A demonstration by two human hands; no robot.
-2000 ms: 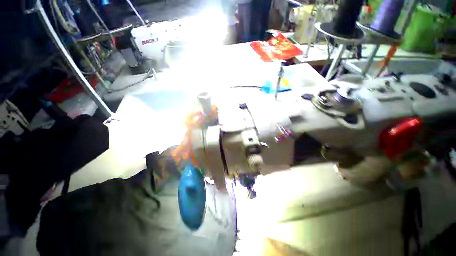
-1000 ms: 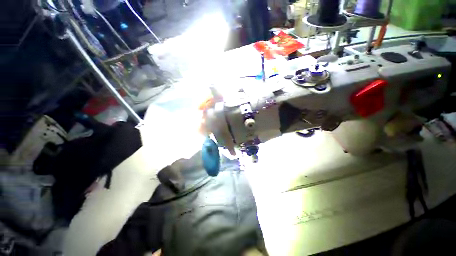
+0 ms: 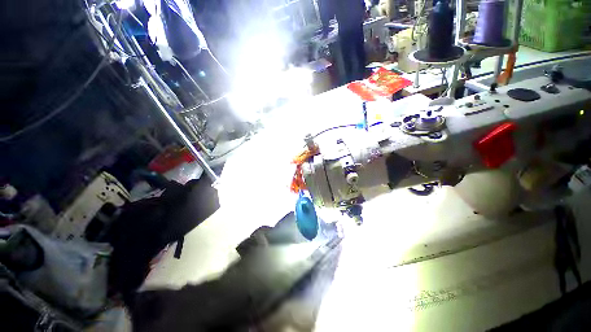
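A dark garment piece (image 3: pixel 214 298) lies left of the needle area, blurred, its upper end near the presser foot, below the blue oval pad (image 3: pixel 306 217). The white-grey sewing machine head (image 3: pixel 363 172) reaches in from the right. The needle and presser foot are lost in glare. A blurred, skin-toned patch (image 3: pixel 293 316) shows at the bottom edge against the garment. It looks like part of one of my hands. I cannot tell which hand, or whether it grips the cloth. No other hand can be made out.
A black cloth heap (image 3: pixel 162 220) lies at the left table edge (image 3: pixel 201 259), by a whitish plastic bag (image 3: pixel 71 272). Dark snips (image 3: pixel 566 249) lie at right. Thread cones (image 3: pixel 489 23) and a red-orange packet (image 3: pixel 380 84) are behind. A person (image 3: pixel 350 32) stands farther back.
The view has shifted, so the machine appears farther right than two seconds ago. The garment now appears narrower and bunched at the lower left. Fingertips at the bottom edge one second ago are now one blurred patch.
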